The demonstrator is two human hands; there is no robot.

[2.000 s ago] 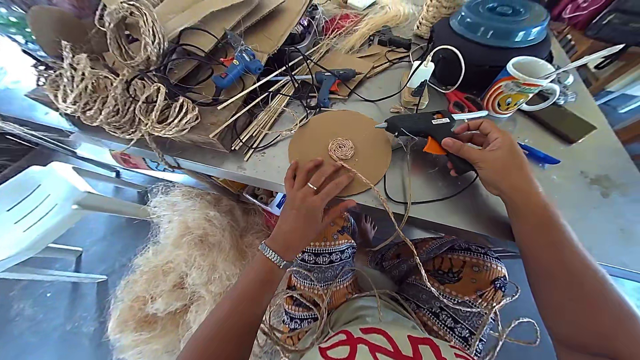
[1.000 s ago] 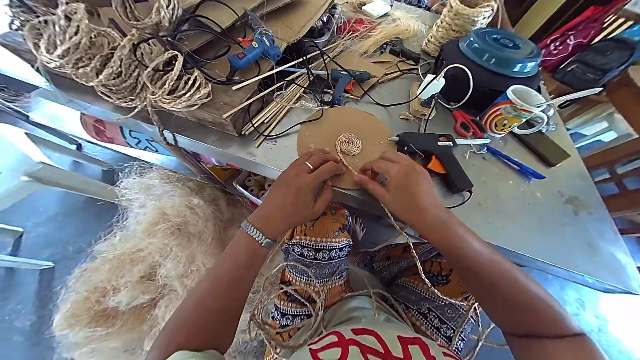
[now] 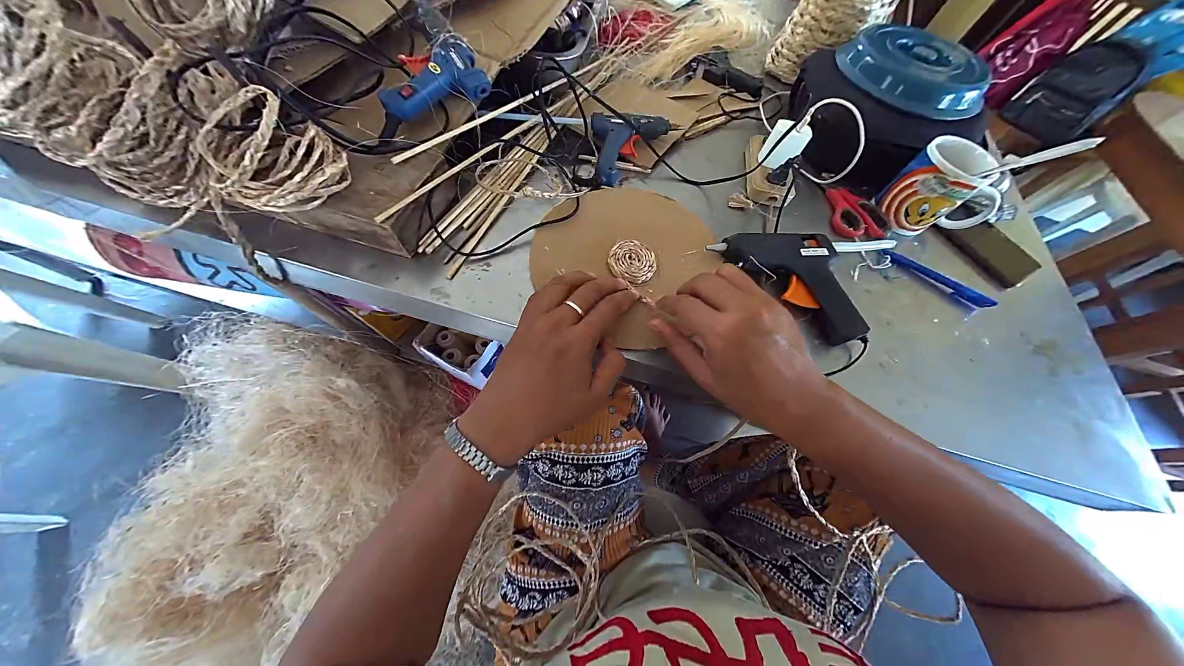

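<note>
A round cardboard disc (image 3: 592,231) lies at the edge of the metal table, with a small flat spiral of braided fiber cord (image 3: 633,263) on its middle. The cord runs from the spiral towards me. My left hand (image 3: 566,356), with a ring and a metal watch band, pinches the cord just below the spiral. My right hand (image 3: 740,338) has its fingertips closed on the same cord, close beside the left ones. A black hot glue gun with an orange trigger (image 3: 814,273) lies just right of the disc, its nozzle towards it. More cord (image 3: 546,564) hangs in loops over my lap.
Coiled rope (image 3: 176,139), thin sticks (image 3: 490,190), a blue glue gun (image 3: 435,79) and a smaller blue-grey one (image 3: 620,139) lie behind, among black cables. Red scissors (image 3: 853,215), a mug (image 3: 925,190) and a blue pen (image 3: 943,280) are at right. Raw fiber (image 3: 268,499) is heaped at lower left.
Two seconds ago my right hand held the black glue gun; since then it has let it go on the table and taken the cord. My left hand has come off the disc's lower edge onto the cord.
</note>
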